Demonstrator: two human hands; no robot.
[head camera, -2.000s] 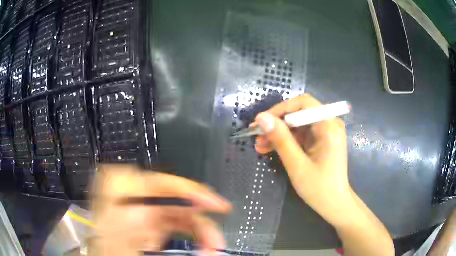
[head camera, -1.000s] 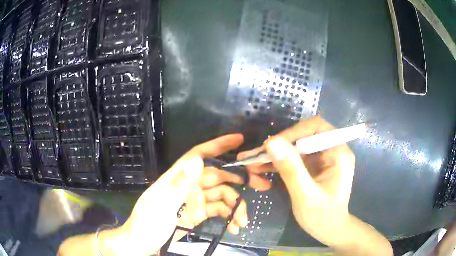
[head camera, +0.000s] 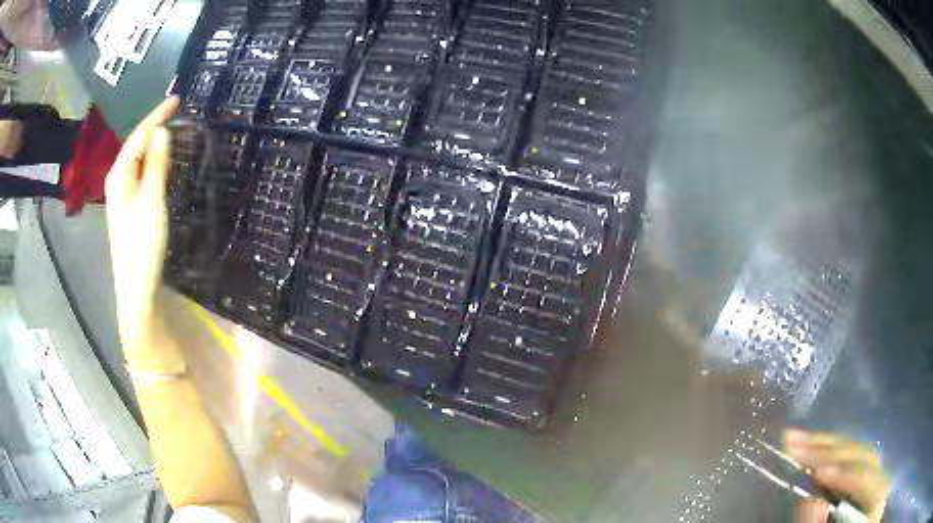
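The black tray (head camera: 501, 184), with ribbed pockets in two rows, fills the middle and upper left. My left hand (head camera: 143, 204) is at its far left edge, fingers pointing up; whether it grips the tray or a part is unclear. My right hand (head camera: 844, 475) is at the lower right, partly blurred, shut on the tweezers (head camera: 783, 470), whose tips are apart and point up-left. They are over or beside the white-dotted lower part of the clear carrier sheet (head camera: 788, 317). Dark spots show in rows on its glossy upper part. No black frame can be made out in either hand.
A red stool (head camera: 92, 163) and a person's dark clothing (head camera: 36, 153) are at the left. White cut-out shapes (head camera: 138, 41) lie on a green surface at the upper left. A yellow floor line (head camera: 276, 393) and blue cloth (head camera: 409, 485) show below the tray.
The view has swung left. My left hand has moved from beside my right hand to the tray's far edge, and the black frame no longer shows. My right hand still holds the tweezers.
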